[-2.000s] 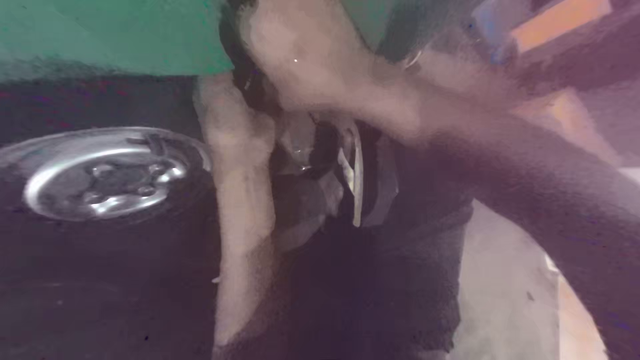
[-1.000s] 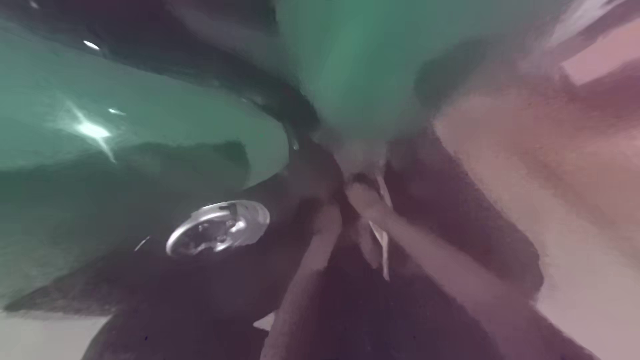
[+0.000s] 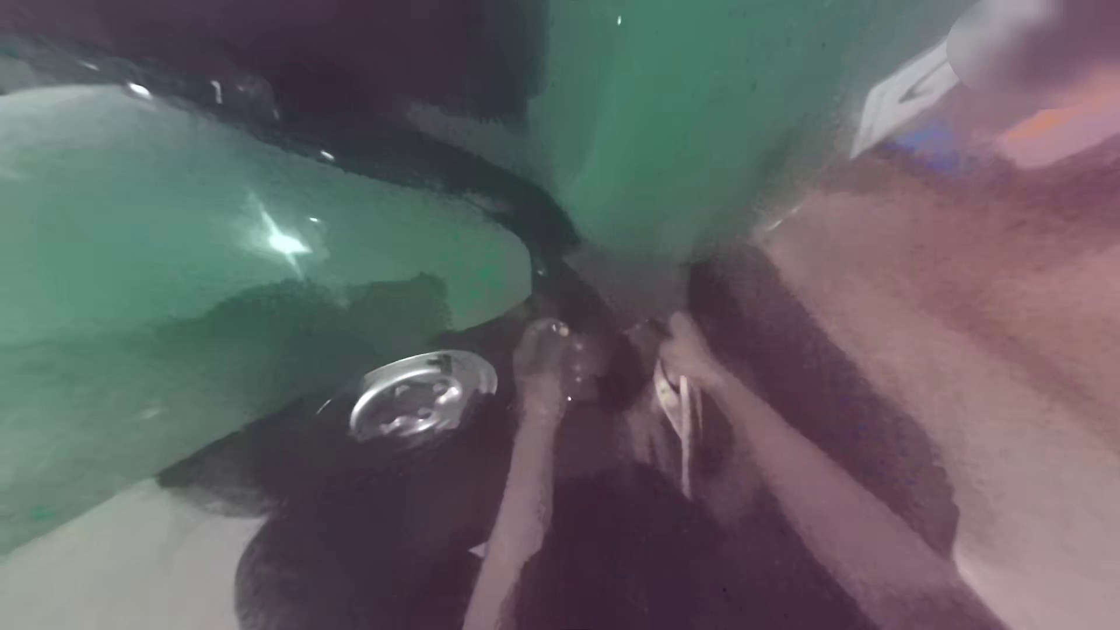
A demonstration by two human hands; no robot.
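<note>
The view is badly blurred. My left hand point(image 3: 541, 354) reaches forward near the middle, beside a dark surface with small bright spots; whether it grips anything is unclear. My right hand point(image 3: 687, 350) is a little to the right, over the top of a thin, pale, pointed object point(image 3: 685, 429) that hangs or stands below the fingers. Its hold on that object cannot be made out. A shiny round metal part with several openings, like a wheel cover point(image 3: 424, 395), is left of my left hand. A green glossy panel, possibly a vehicle body panel point(image 3: 350, 236), spans the left side.
Another green surface point(image 3: 647, 114) rises above my hands. A dark curved edge point(image 3: 455, 171) runs between the green areas. Pale brown floor or ground point(image 3: 945, 350) lies at the right, with a blurred white object point(image 3: 906, 96) near the upper right corner.
My hands, close together in the earlier frames, are now apart, the right one beside the pale pointed object. The view has shifted widely, showing more of the green panel.
</note>
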